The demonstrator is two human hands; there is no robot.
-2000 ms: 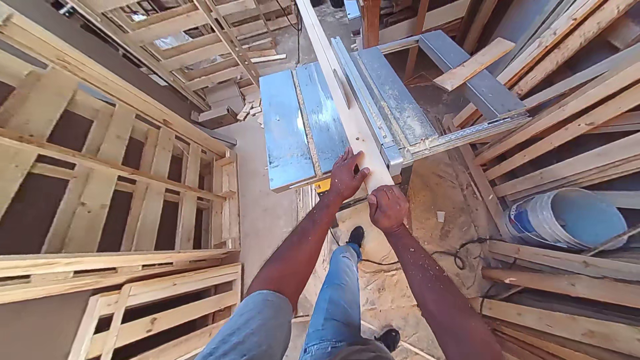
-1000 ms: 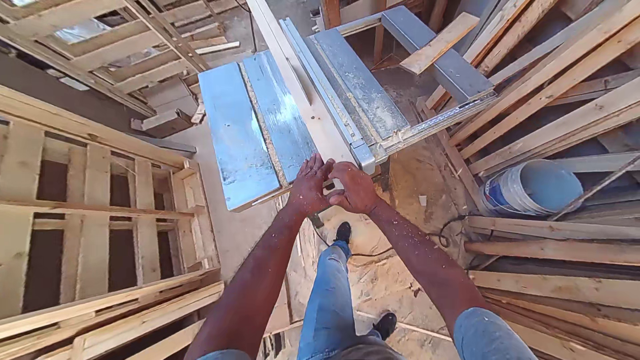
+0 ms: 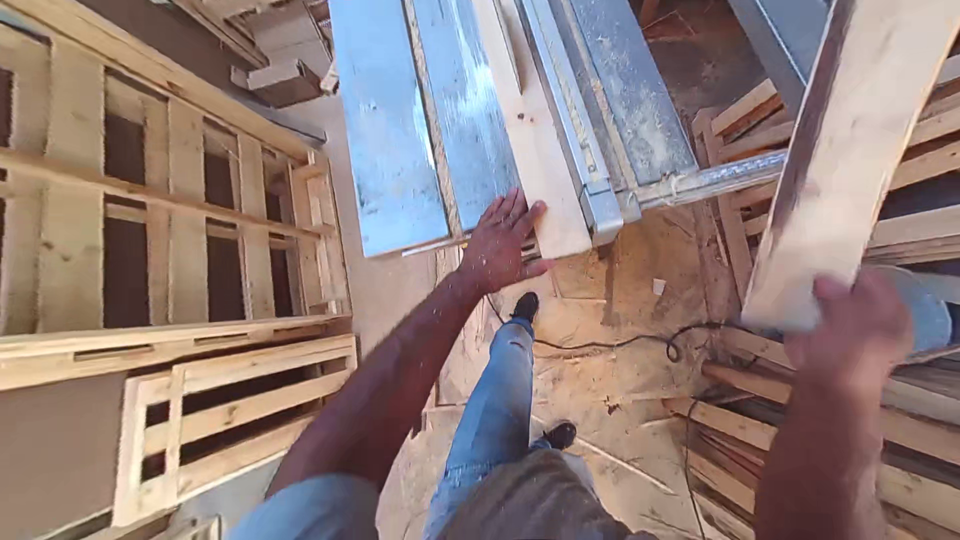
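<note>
A light wooden board (image 3: 541,161) lies lengthwise on the metal table of a table saw (image 3: 390,135), alongside the metal rip fence (image 3: 574,112). My left hand (image 3: 504,238) rests at the board's near left corner and the table's front edge, fingers spread, not closed around anything. Off to the right, my right hand (image 3: 855,322) grips the near end of a second wooden board (image 3: 847,142), which has a dark strip along its left edge and is raised at a slant. That hand is blurred. The blade cannot be made out.
Slatted wooden frames (image 3: 172,195) stand at the left, with a smaller one (image 3: 247,412) below. Lumber (image 3: 915,420) is stacked at the right beside a partly hidden bucket (image 3: 926,307). A black cable (image 3: 615,345) crosses the dusty floor. Wood blocks (image 3: 285,82) lie beyond the saw.
My hands, together at the near end of the board on the saw a second ago, are now apart. My right hand has moved right and has taken hold of a second board.
</note>
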